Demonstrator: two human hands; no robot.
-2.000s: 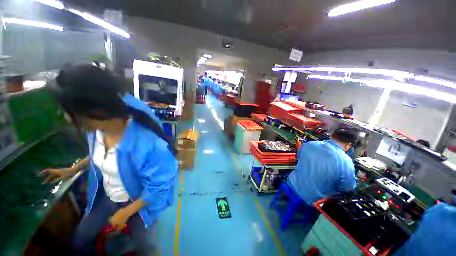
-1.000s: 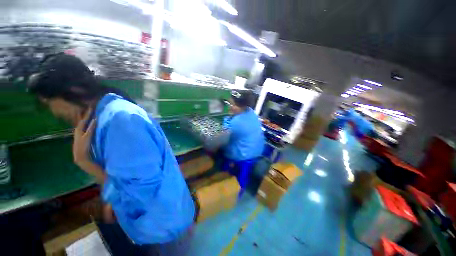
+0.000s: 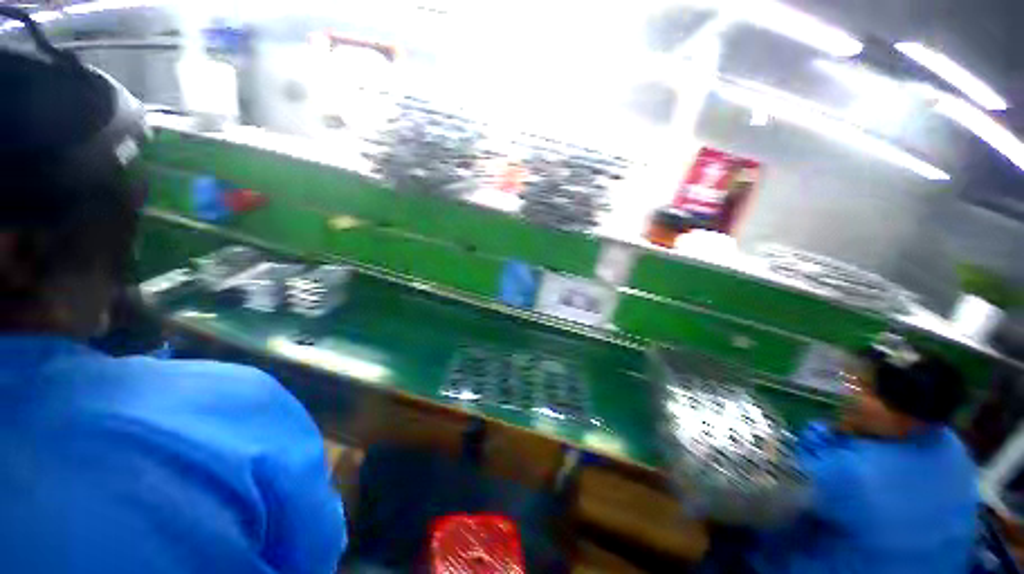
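Note:
Neither of my hands is in view. The picture is blurred. Nearest ahead is a long glossy dark-green bench [image 3: 416, 336]. A clear blister tray [image 3: 517, 379] with dark parts lies flat on it. A glittering stack of blister trays [image 3: 724, 420] stands to its right, in front of a person in blue. White slotted sheets in piles [image 3: 301, 287] lie on the bench at the left.
A person in a blue smock [image 3: 146, 460] fills the near left; another person [image 3: 887, 482] sits at the right. A red stool [image 3: 476, 545] stands below the bench. Brown cartons [image 3: 640, 507] are under it. A green backboard [image 3: 421, 241] carries a shelf loaded with trays.
The view has swung left from the aisle to the bench. The standing blue-clad person from one second ago is no longer at the same place in view; the bench and red stool now show.

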